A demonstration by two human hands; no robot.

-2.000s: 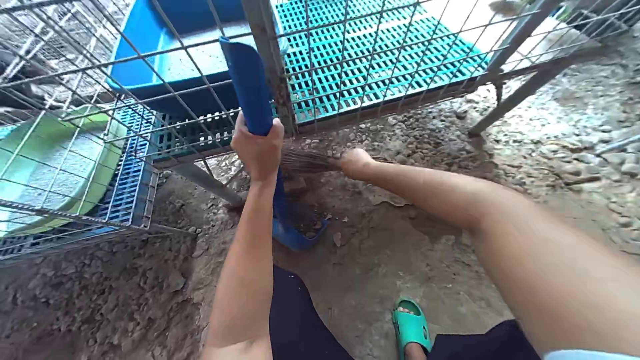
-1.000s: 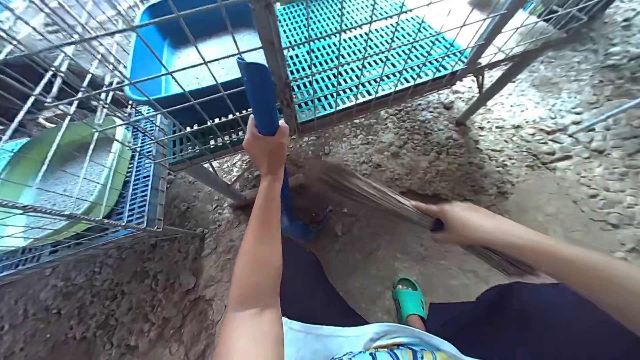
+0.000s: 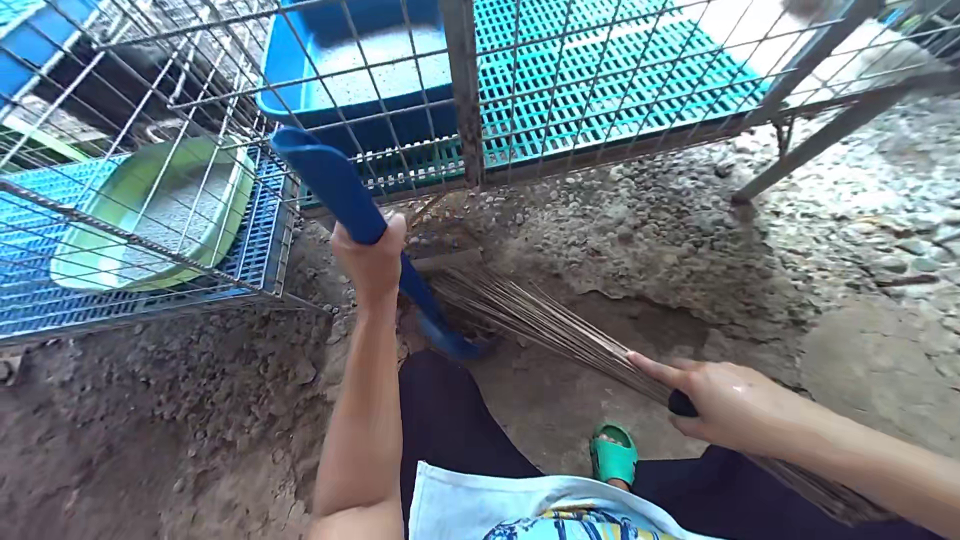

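My left hand (image 3: 369, 259) grips the upright handle of a blue plastic dustpan (image 3: 330, 180). The dustpan's lower end rests near the dirt ground, partly hidden behind my forearm and knee. In my right hand (image 3: 720, 405) is a stick broom (image 3: 555, 322) of thin brown ribs, held around its middle by a black binding. Its splayed bristles point left and reach the dustpan's lower part. The broom's other end passes beneath my right forearm toward the lower right.
Wire cages with a teal slatted floor (image 3: 592, 90) stand ahead. Inside are a blue litter tray (image 3: 285, 97) and, at left, a green basin (image 3: 240, 187). A slanted metal leg (image 3: 810, 146) meets stony ground at right. My foot wears a green clog (image 3: 613, 454).
My right hand and the broom have moved from beside the cage's underside toward my body at the lower right. My left hand stays on the dustpan handle, which now leans more to the left.
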